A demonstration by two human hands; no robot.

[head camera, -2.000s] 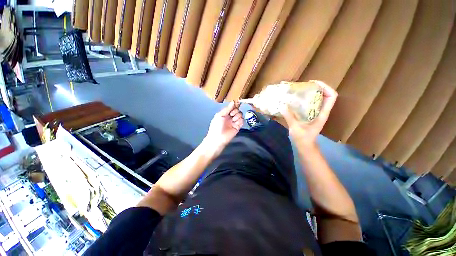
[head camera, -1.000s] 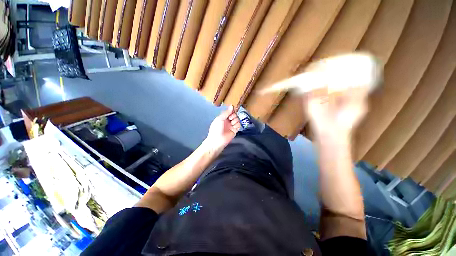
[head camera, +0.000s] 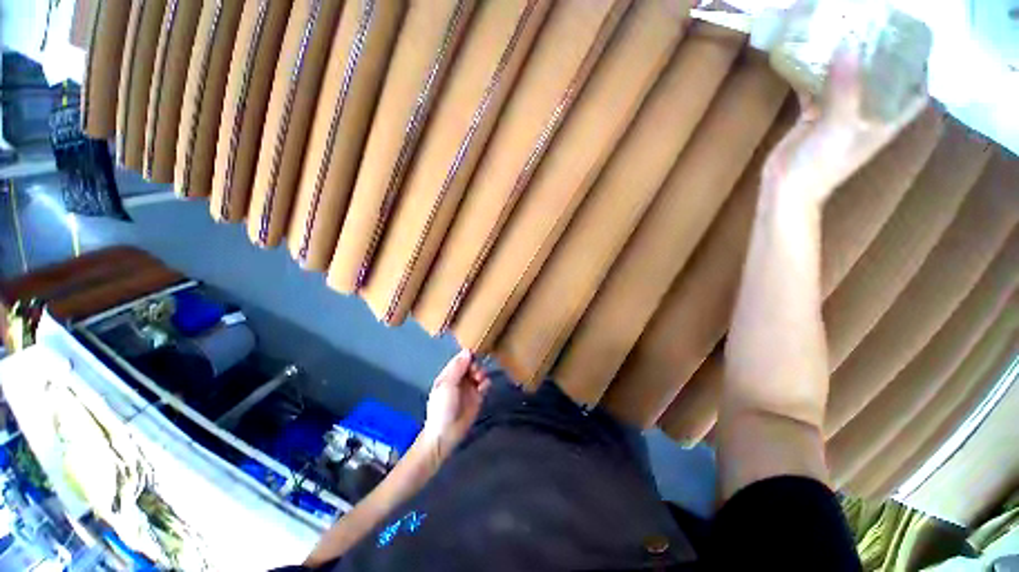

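Brown panels (head camera: 637,212) lie fanned in an overlapping row. Dark shiny glue lines (head camera: 416,123) run along the edges of the panels on the left; the panels to the right look matt. My right hand (head camera: 836,134) holds the translucent whitish glue bottle (head camera: 866,56) near the far edge of the panels, its nozzle pointing left at the far end of a panel. My left hand (head camera: 456,391) has its fingertips at the near corner of a panel; the fingers partly hide whether they pinch it.
A white-topped table (head camera: 67,385) with loose pieces stands at the lower left, beside a brown board (head camera: 95,279). A black mesh item (head camera: 89,173) is at the upper left. Yellow-green strips (head camera: 883,531) lie at the lower right. Grey floor shows below the panels.
My right hand has carried the bottle up and right to the far edge of the panels. My left hand is lower and further left in view. The view has shifted, showing more of the panels.
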